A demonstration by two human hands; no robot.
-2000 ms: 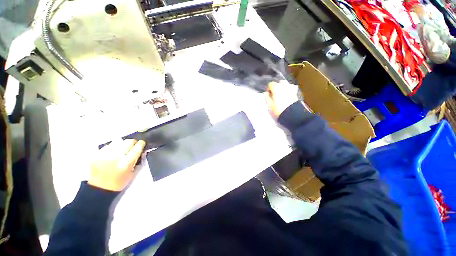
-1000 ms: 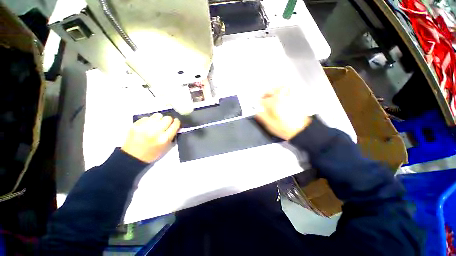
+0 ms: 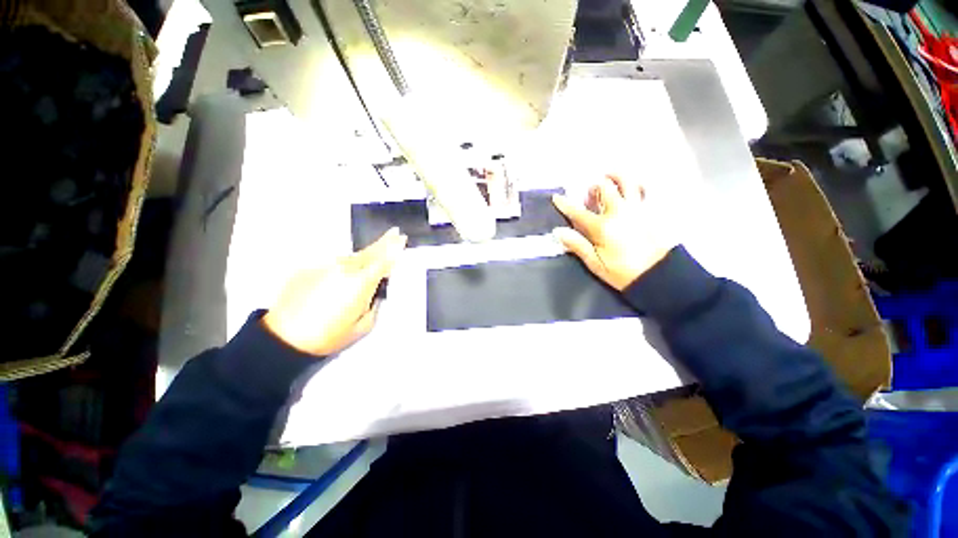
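A black fabric strip lies under the pale clamp frame of the machine, with its ends showing on both sides. A second black strip lies in front of it on the white sheet. My left hand has its fingertips at the first strip's left end; a dark bit shows under its fingers, and I cannot tell whether it grips anything. My right hand rests with fingers apart at that strip's right end, beside the clamp. Glare hides detail around the clamp.
The cream machine head stands over the table at top centre. A carton of small black pieces is at left. A brown carton is beyond the table's right edge. A green stick is at upper right, with blue plastic at lower right.
My right hand has left the slanting strips at right and come to the strip at the clamp. Those slanting strips no longer show. The view has shifted, bringing the left carton in.
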